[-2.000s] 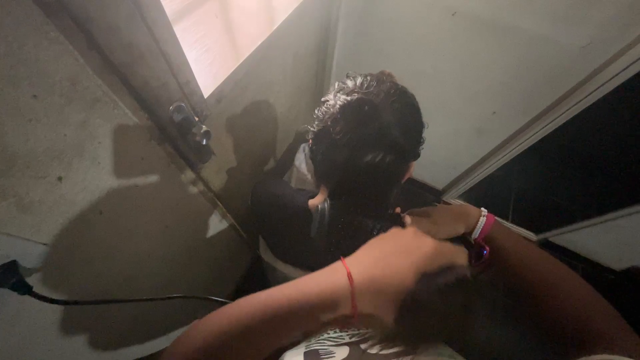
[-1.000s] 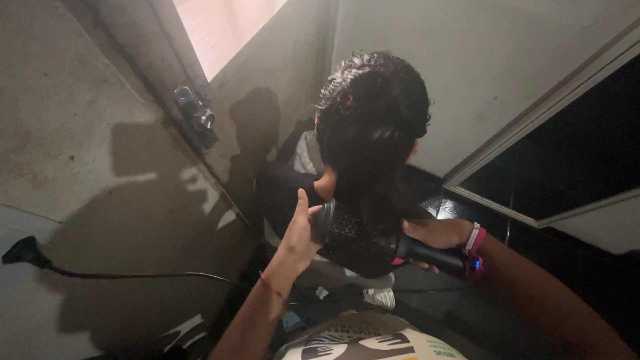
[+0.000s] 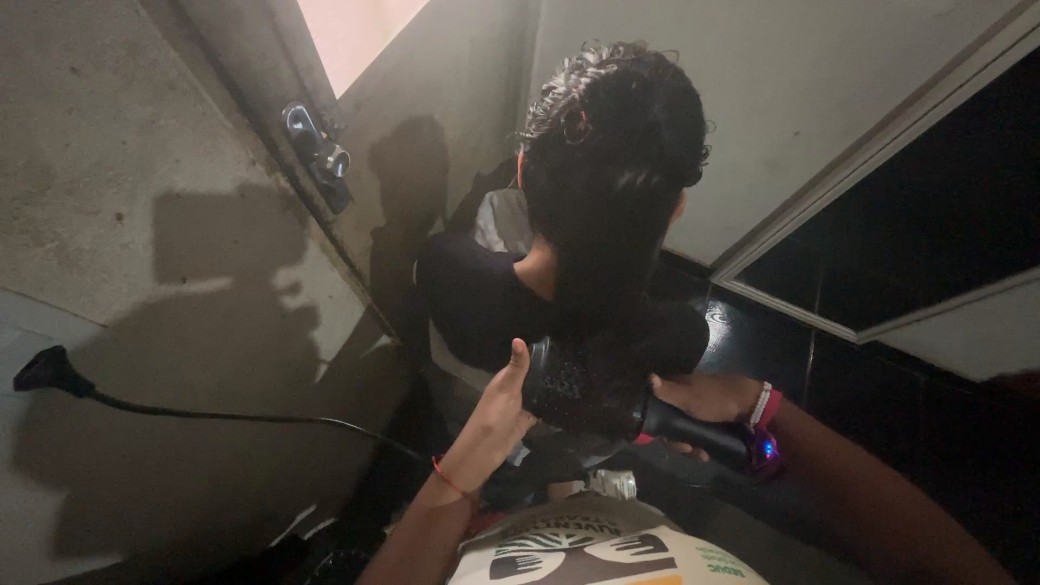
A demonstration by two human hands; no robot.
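Just below the middle of the view, a black hot-air hair brush point(image 3: 703, 431) lies level across the ends of a seated person's long dark hair point(image 3: 605, 219). My right hand point(image 3: 699, 398) is closed around its handle, near a small blue light. My left hand point(image 3: 508, 406) touches the left end of its barrel, thumb up; what its fingers grip there is partly hidden by the hair and shadow. The person faces away from me in a dark top, with curly hair on the crown and straighter lengths down the back.
A black cable with a plug point(image 3: 53, 370) runs along the wall at left. A door with a metal handle point(image 3: 317, 154) is at upper left. A white-framed dark panel point(image 3: 861, 325) stands at right, above a dark tiled floor point(image 3: 756, 325).
Two seconds ago my hands were close together behind the person's neck. My left hand has moved left and down, apart from my right. The brush is now plainly visible.
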